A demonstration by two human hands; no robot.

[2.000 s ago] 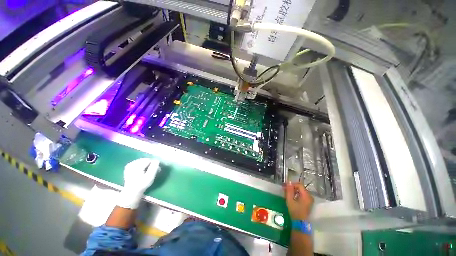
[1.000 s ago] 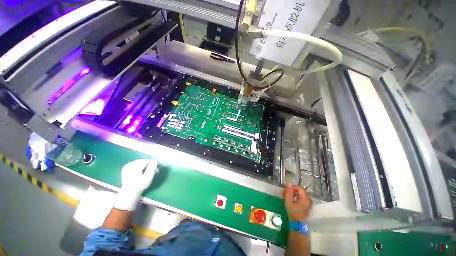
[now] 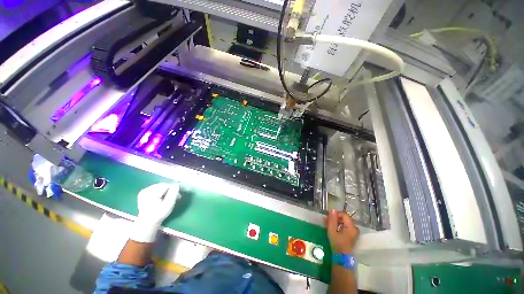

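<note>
A green circuit board (image 3: 244,138) with white connectors lies in a black carrier frame (image 3: 230,166) in the machine bed. A dispensing head (image 3: 285,109) with a pale hose is over the board's upper right part. My left hand (image 3: 155,208), in a white glove, rests on the green front panel (image 3: 210,215) with its fingers drawn together; whether it holds anything is hidden. My bare right hand (image 3: 342,227), with a blue wrist band, is at the right end of the machine's front rail. Its fingers are closed on thin metal tweezers (image 3: 345,213), which show only faintly.
Red and yellow buttons and a red emergency stop (image 3: 297,247) sit on the panel between my hands. A clear plastic cup (image 3: 79,180) and a white and blue crumpled item (image 3: 43,175) are at the panel's left end. Purple light glows at the left. A white sign (image 3: 339,34) hangs above.
The dispensing head, its hose and the sign have shifted to the right over the board. My hands have stayed almost in place.
</note>
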